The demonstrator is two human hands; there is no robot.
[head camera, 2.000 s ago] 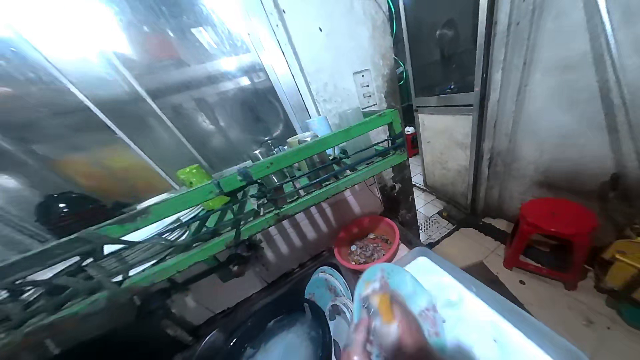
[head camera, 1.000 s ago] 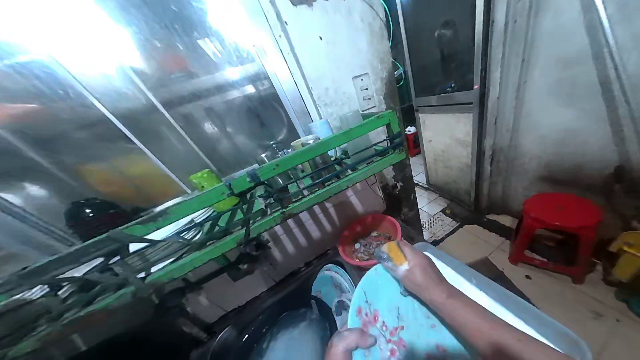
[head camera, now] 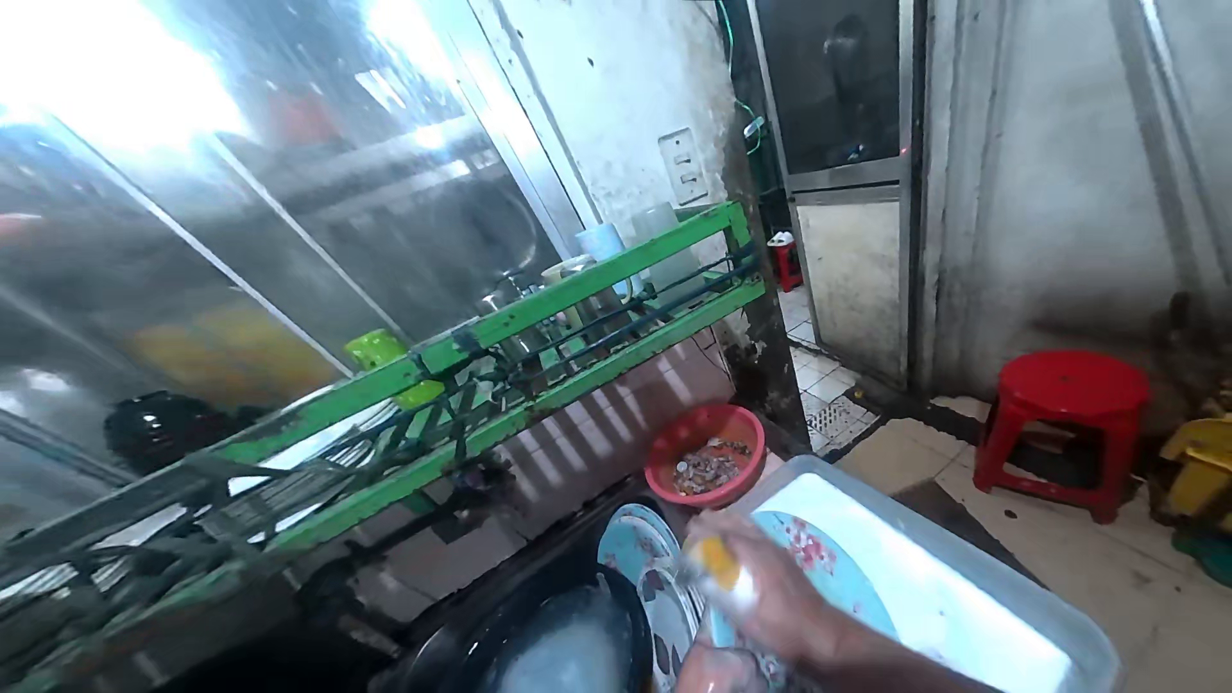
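Note:
My right hand (head camera: 756,577) is closed on a yellow and white sponge (head camera: 717,566), blurred, over a light blue plate with pink flowers (head camera: 837,568). Low in the view, my left hand (head camera: 717,669) grips the near edge of a plate that is mostly hidden by my right hand and forearm. Several floral plates (head camera: 637,541) stand tilted in a stack left of my hands. Beside them a black basin (head camera: 630,616) holds cloudy water. A translucent plastic tub (head camera: 924,534) with a white inside lies under and to the right of my right arm.
Behind my hands stands a red plastic bowl (head camera: 753,448) of scraps. A green metal rack (head camera: 577,385) with cups and a lime-green container (head camera: 377,351) runs along the wall and window. A red stool (head camera: 1073,385) stands on the tiled floor at right, near a yellow object (head camera: 1198,467).
My right hand with the sponge has moved down and left from near the red bowl. The plate in front, broadly visible a second ago, is now largely covered by my hands.

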